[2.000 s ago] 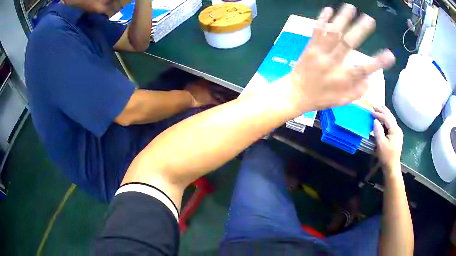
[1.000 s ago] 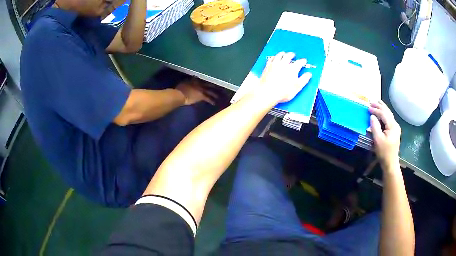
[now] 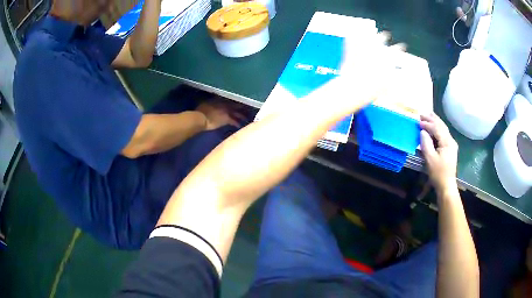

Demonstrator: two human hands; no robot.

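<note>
Flat printed cartons lie in two side-by-side stacks. The left stack (image 3: 312, 67) shows a blue panel with small white text between white parts. The right stack (image 3: 417, 78) has a white face and several layered blue flaps (image 3: 391, 131) over the bench edge. My left hand (image 3: 376, 67) is motion-blurred above the right stack, fingers apart, with nothing seen in it; it and the forearm hide parts of both stacks. My right hand (image 3: 440, 148) holds the right stack's near right corner, fingers and thumb at the edge.
A wood-topped white unit (image 3: 239, 29) stands back left. A large white tub (image 3: 478, 96) and a dark-centred white unit (image 3: 516, 157) stand right. A co-worker in navy (image 3: 76, 99) sits at left, beside another carton pile (image 3: 184, 23). The dark green bench (image 3: 274, 55) ends above my lap.
My left hand went from the air down onto the left stack's blue panel, then lifted and moved right over the right stack. My right hand stayed at its corner. The view shifted slightly.
</note>
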